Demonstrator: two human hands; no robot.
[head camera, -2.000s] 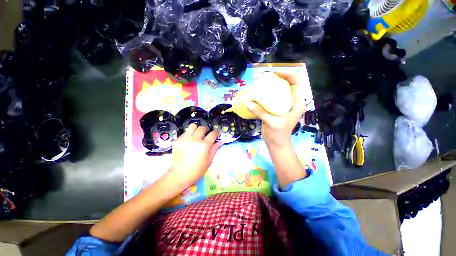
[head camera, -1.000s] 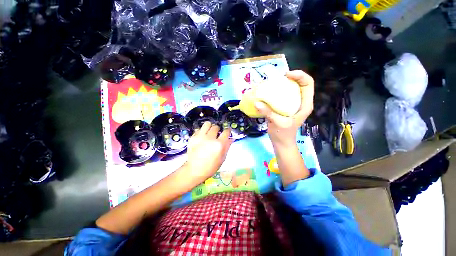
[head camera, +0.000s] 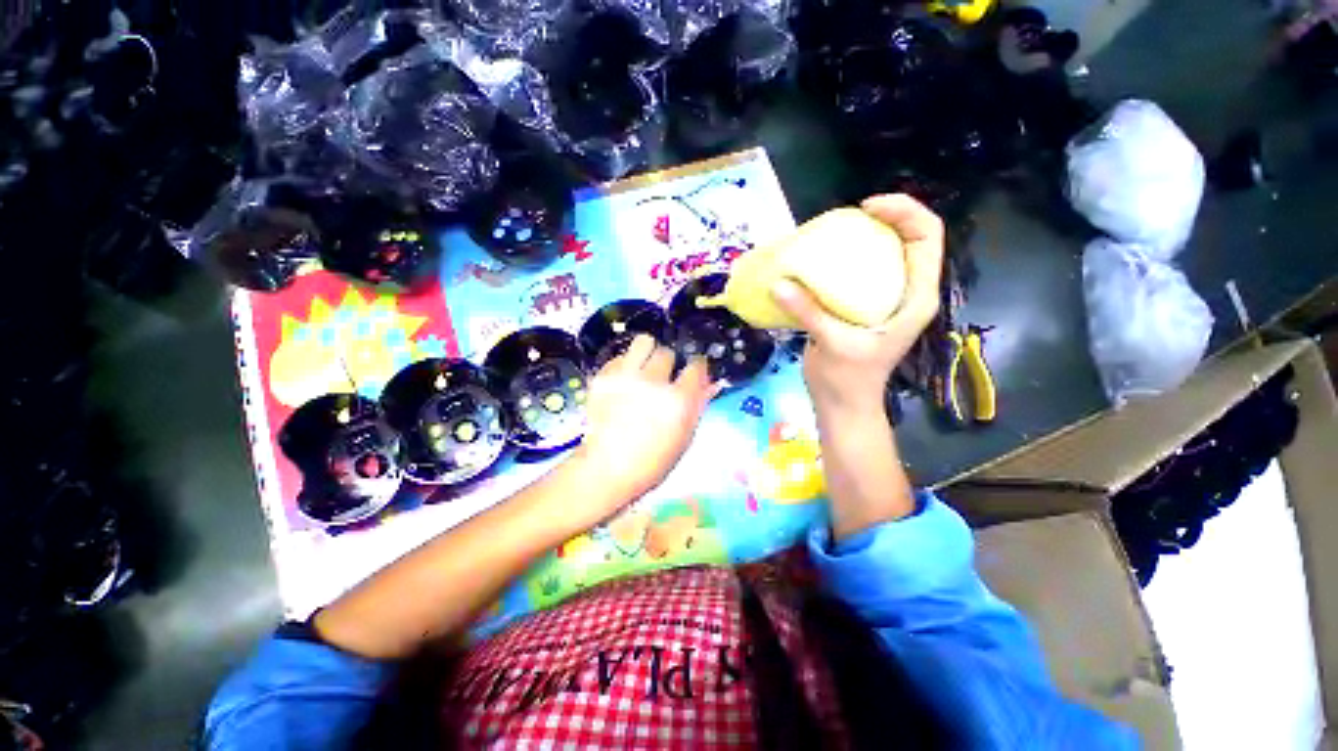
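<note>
Several glossy black round housing shells (head camera: 344, 461) stand in a slanting row on the printed mat (head camera: 279, 552), with small coloured dots inside. My right hand (head camera: 885, 316) is closed around a pale yellow squeeze bottle (head camera: 854, 270), tilted with its nozzle pointing left, over the rightmost shell (head camera: 719, 332). My left hand (head camera: 641, 415) has its fingertips at the lower edge of the shell (head camera: 628, 324) just left of that one. Whether the fingertips grip anything is hidden.
Bagged black housings (head camera: 426, 132) are heaped behind the mat. Yellow-handled pliers (head camera: 970, 377) and dark parts lie right of the mat. White plastic bags (head camera: 1136, 178) lie further right. An open carton (head camera: 1027, 565) with black parts and a white sheet stands at the lower right.
The view has shifted and turned, so the mat sits further left and tilted. My left hand has moved rightward along the row; the bottle nozzle has moved to the rightmost shell.
</note>
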